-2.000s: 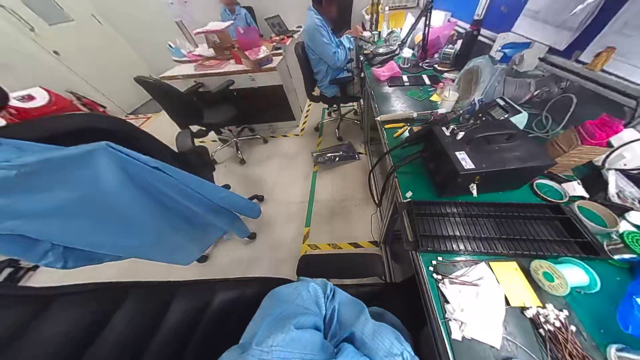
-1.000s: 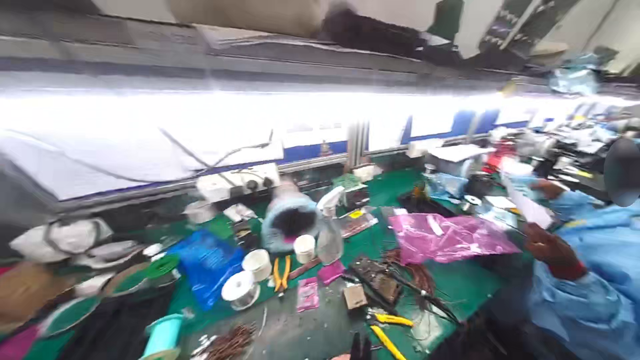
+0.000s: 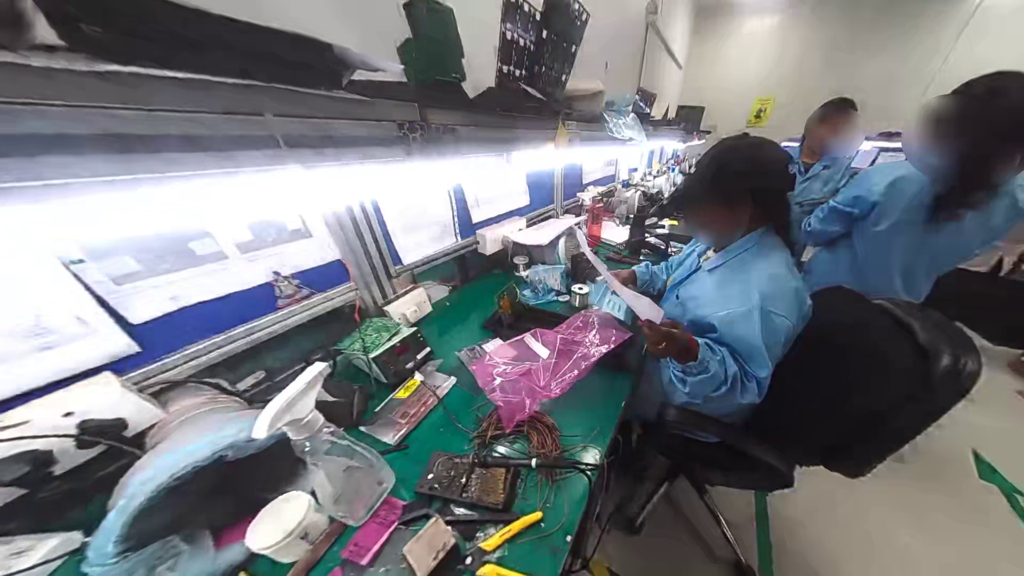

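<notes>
Neither my left hand nor my right hand is visible. On the green bench mat, nearest the camera, lie a yellow-handled tool, a soldering iron stand with its tray, a pink packet and a small tan block. A clear spray bottle with a white head stands beside a white plastic tub. Behind them are a bundle of brown wires, a pink antistatic bag and a circuit board on a boxed unit.
At the right, a seated co-worker in a blue smock holds a paper sheet. A black office chair stands close to the bench edge. Two more people in blue are farther back. A lit shelf runs above the bench.
The view has swung from the aisle to the bench, then right along it. The co-worker still holds the paper seen a second ago.
</notes>
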